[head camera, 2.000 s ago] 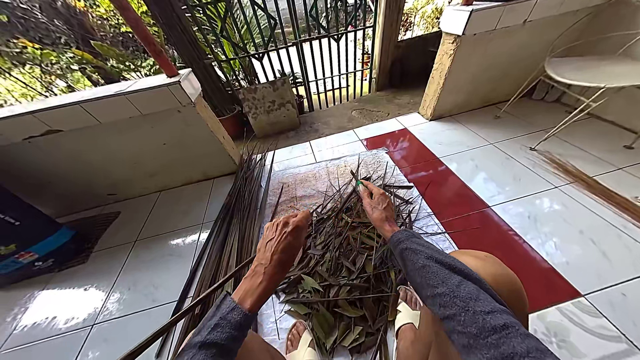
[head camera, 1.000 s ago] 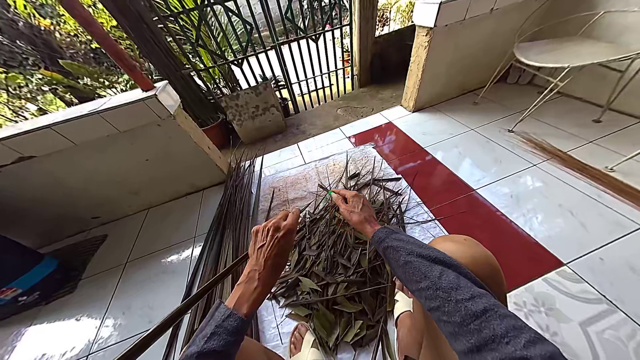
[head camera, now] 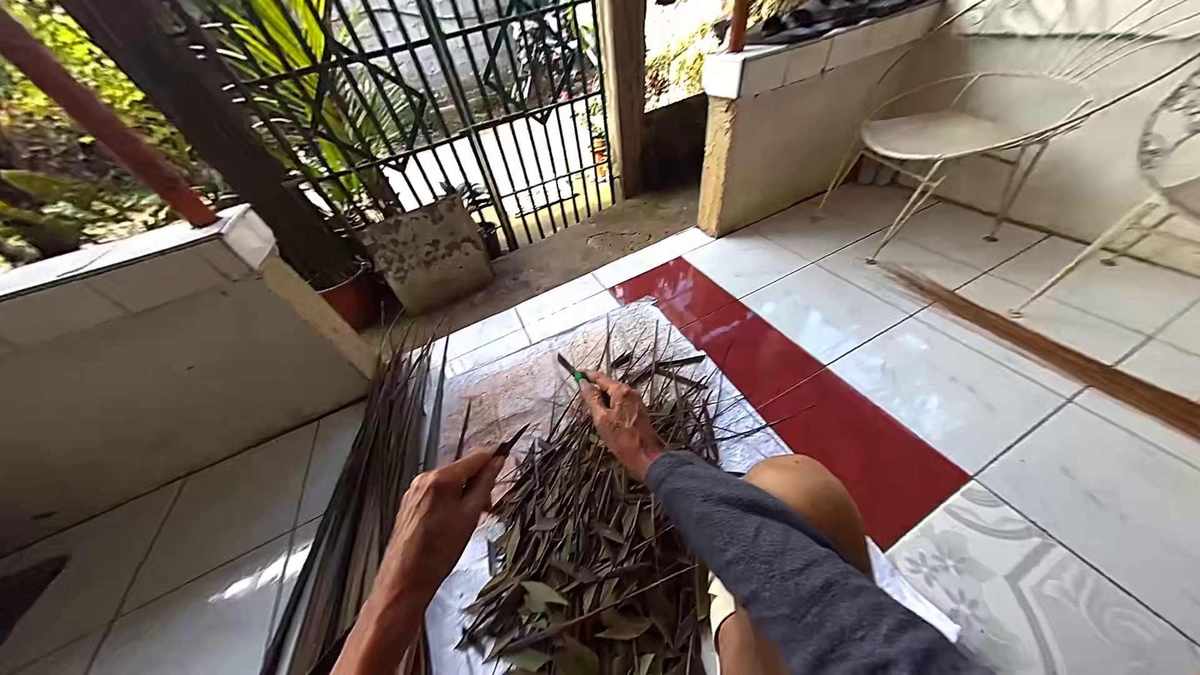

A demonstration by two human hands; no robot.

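Note:
My left hand is closed around a dark leaf strip, whose pointed tip sticks out past the fingers. My right hand grips a small knife with a green handle, its dark blade pointing up and to the left. Below and between both hands lies a heap of dark, dry leaf pieces on a whitish sheet. Left of the sheet, beside my left forearm, a bundle of long dark leaf strips stretches over the floor tiles.
A bundle of thin brown sticks lies on the tiles at the right, near a white metal chair. Low walls flank a dark metal gate. A concrete block and a potted plant stand by it. My bent knee is at the right.
My two hands have moved apart from the heap's top, and the knife blade now shows clearly. The view has shifted to the right.

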